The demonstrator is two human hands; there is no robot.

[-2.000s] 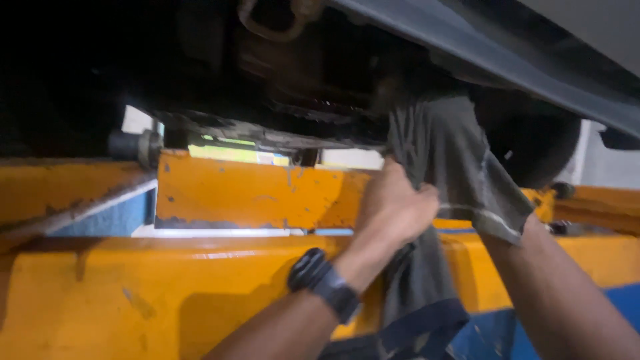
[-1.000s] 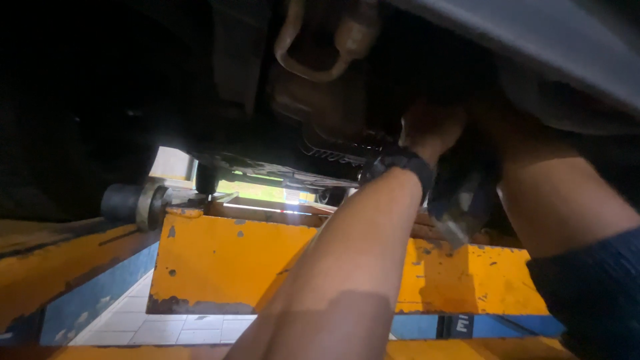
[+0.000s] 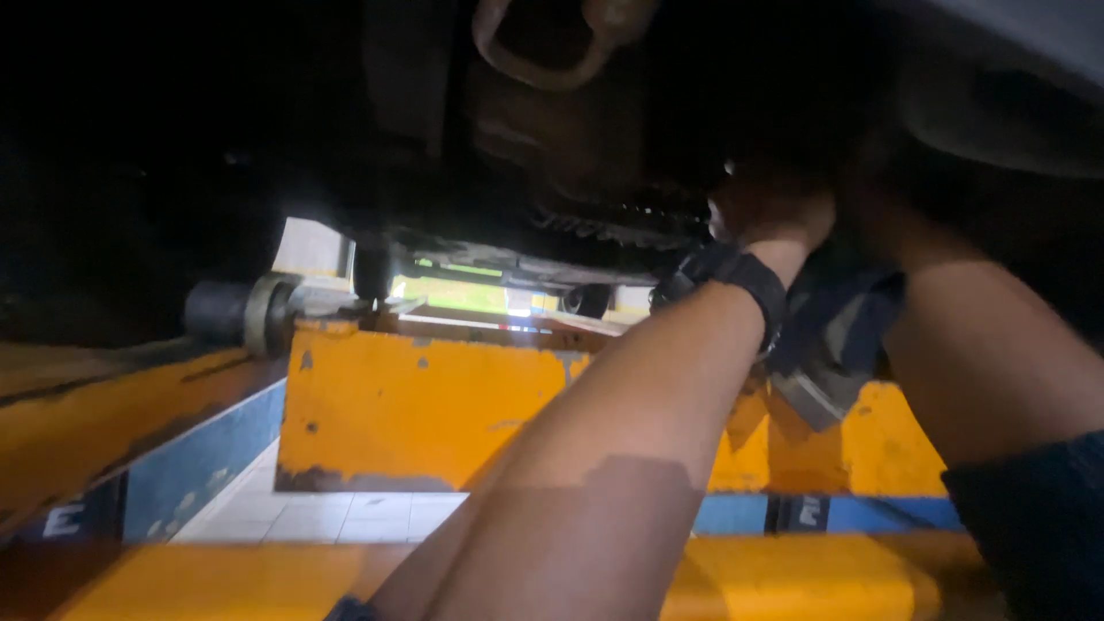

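My left hand [image 3: 772, 207], with a dark watch [image 3: 724, 280] on its wrist, reaches up into the shadow under a vehicle. Its fingers are mostly lost in the dark, and its grip cannot be made out. To its right, my right forearm goes up into the same shadow; that hand is hidden. Between the two forearms hangs a dark grey cloth [image 3: 824, 371], its lower end in front of an orange metal beam. Which hand bears the cloth does not show.
The chipped orange beam [image 3: 431, 405] crosses below the vehicle, with another orange beam [image 3: 285, 582] nearer. A rounded metal loop [image 3: 552, 73] hangs overhead. A cylindrical part [image 3: 241, 315] sits at the left, and a tiled floor [image 3: 345, 516] shows below.
Two seconds ago both hands were in sight at the grey cloth; they have since moved up into the dark underbody, and most of the cloth is now hidden. The view has shifted closer under the vehicle.
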